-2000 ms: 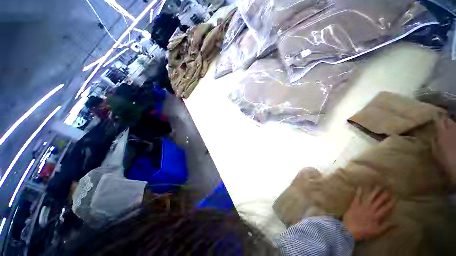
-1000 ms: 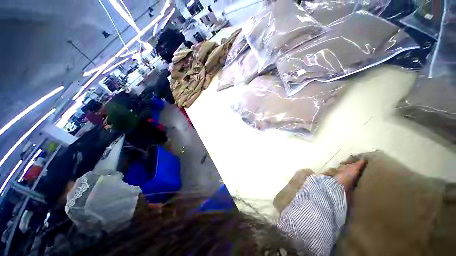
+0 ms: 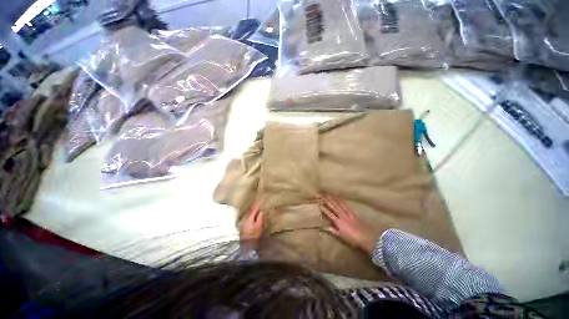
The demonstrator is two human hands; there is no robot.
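Observation:
A tan garment [image 3: 374, 168] lies on the cream-white table [image 3: 187, 215] in front of me. A sleeve [image 3: 290, 162] is folded down over its body, with the stitched cuff [image 3: 298, 217] at the lower end. My left hand [image 3: 252, 225] rests at the left edge of the cuff, its fingers partly hidden. My right hand [image 3: 342, 219] lies at the cuff's right edge, fingers spread on the cloth. Neither hand visibly grips anything. Teal-handled snips [image 3: 422, 136] lie just beyond the garment's upper right edge.
Bagged tan garments lie at the left [image 3: 165, 146], and more bagged folded pieces [image 3: 324, 37] stand along the back. Whitish polybags with black lettering [image 3: 524, 118] lie at the right. A rumpled brown pile [image 3: 28, 143] is at the far left. Dark hair crosses the bottom edge.
The view has turned right, down onto the garment. The sleeve now lies straight down over the body. Both hands are now at the cuff; the left was hard to make out before.

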